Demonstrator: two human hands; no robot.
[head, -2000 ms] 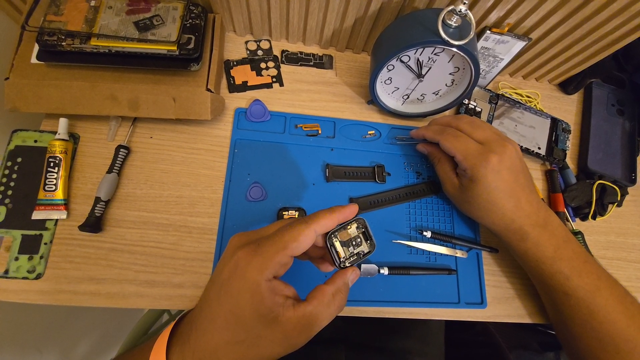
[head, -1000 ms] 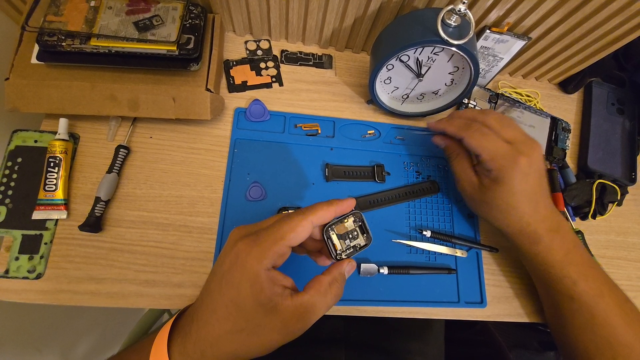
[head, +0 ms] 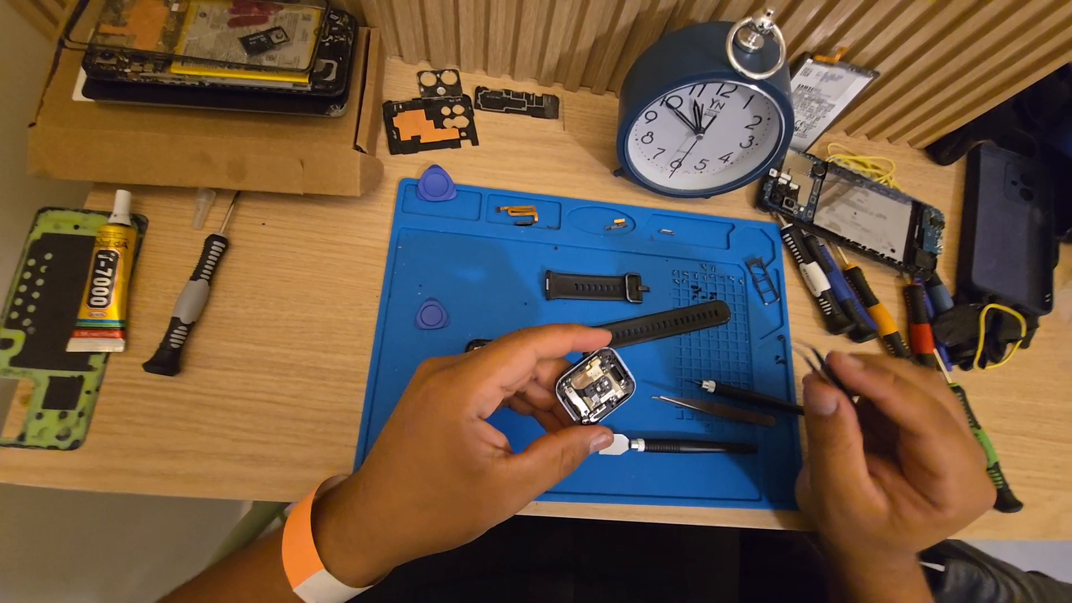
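Observation:
My left hand (head: 469, 427) pinches an opened smartwatch case (head: 595, 386) between thumb and fingers, its inner parts facing up. My right hand (head: 896, 444) holds dark tweezers (head: 821, 367) beyond the right edge of the blue silicone mat (head: 469, 469), tips apart with nothing visible between them. Two black watch strap pieces (head: 590, 286) lie behind the case. Between the hands on the mat are other tweezers (head: 716, 409), a black pen-like tool (head: 754, 396) and a flat-bladed pry tool (head: 691, 446). Small parts, among them a flex cable (head: 521, 215), sit in the mat's rear compartments.
A blue alarm clock (head: 703, 126) stands behind the mat. Screwdrivers (head: 816, 280), an opened phone (head: 871, 218) and a dark phone case (head: 1005, 226) lie at right. At left are a glue tube (head: 106, 285), a screwdriver (head: 191, 301), a phone back panel (head: 50, 402) and a cardboard box (head: 209, 151).
My right hand has come from the mat's rear right compartments toward the near right edge, holding tweezers. My left hand still holds the watch case.

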